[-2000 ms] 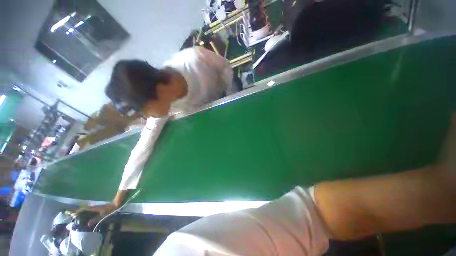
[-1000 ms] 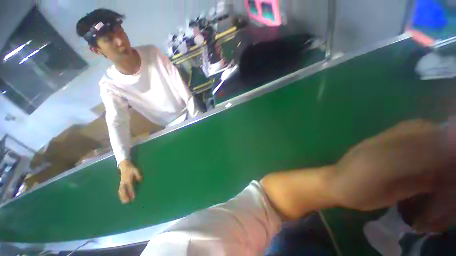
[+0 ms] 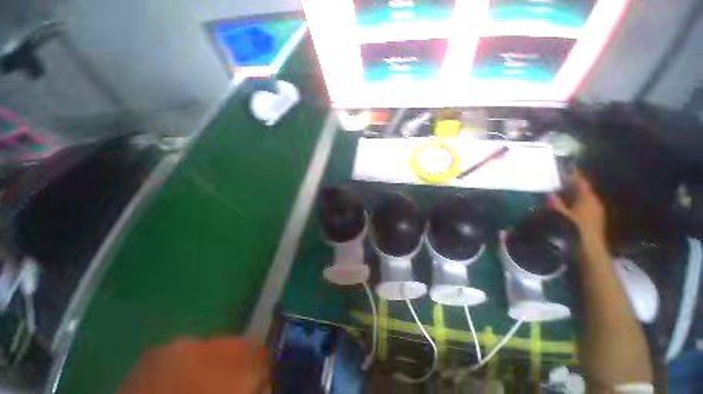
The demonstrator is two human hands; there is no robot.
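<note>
Four security cameras with black ball heads and white bases stand in a row on the green bench; the rightmost camera is beside my right forearm. White leads run from the bases towards the bench's front edge. My right hand is behind the rightmost camera, near the keyboard's right end, fingers pointing left; its grip is unclear. My left hand is a blurred orange shape cut off by the bottom edge, over the belt's near end; its fingers cannot be made out.
A keyboard bears a yellow tape roll and a marker pen. Behind it a bright monitor shows four panes. A white mouse lies right of my forearm. The green belt runs along the left, with a white item far along it.
The view has swung from the belt and the person across it to the bench. The camera row, monitor and keyboard are now in view. My right hand now shows behind the rightmost camera.
</note>
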